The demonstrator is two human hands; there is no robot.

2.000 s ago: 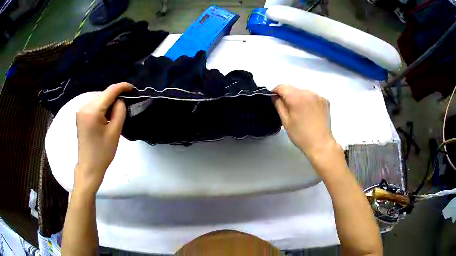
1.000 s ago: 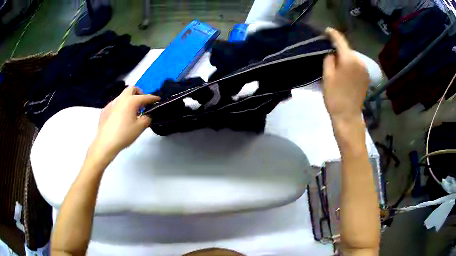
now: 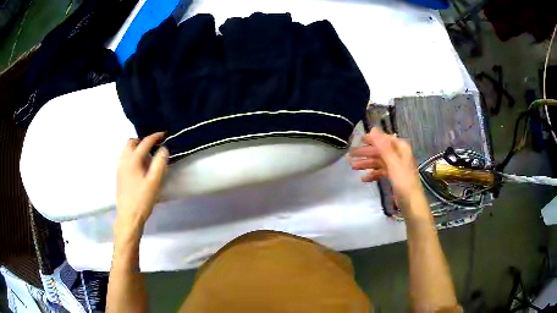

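A dark navy garment [image 3: 244, 73] lies over the right part of the white padded form [image 3: 67, 153]. Its waistband [image 3: 262, 125], edged with two thin cream lines, runs in a curve along the form's near side. My left hand [image 3: 141, 174] pinches the waistband's left end between thumb and fingers. My right hand [image 3: 385, 160] is just right of the waistband's right end, fingers apart and slightly blurred, holding nothing. The steam iron [image 3: 461, 175], with its yellow-tan handle, rests on the grey pad [image 3: 430, 125] to the right of my right hand.
A dark garment pile [image 3: 73, 61] lies at the upper left above the brown woven basket [image 3: 13, 165]. A blue board [image 3: 146, 27] is behind the garment. The white table [image 3: 409, 55] extends behind the form. A white-wrapped hose [image 3: 528, 179] trails right from the iron.
The garment has come down from the raised, stretched hold onto the form, with its waistband nearest me. My right hand has let go and moved down. The iron is now in full view.
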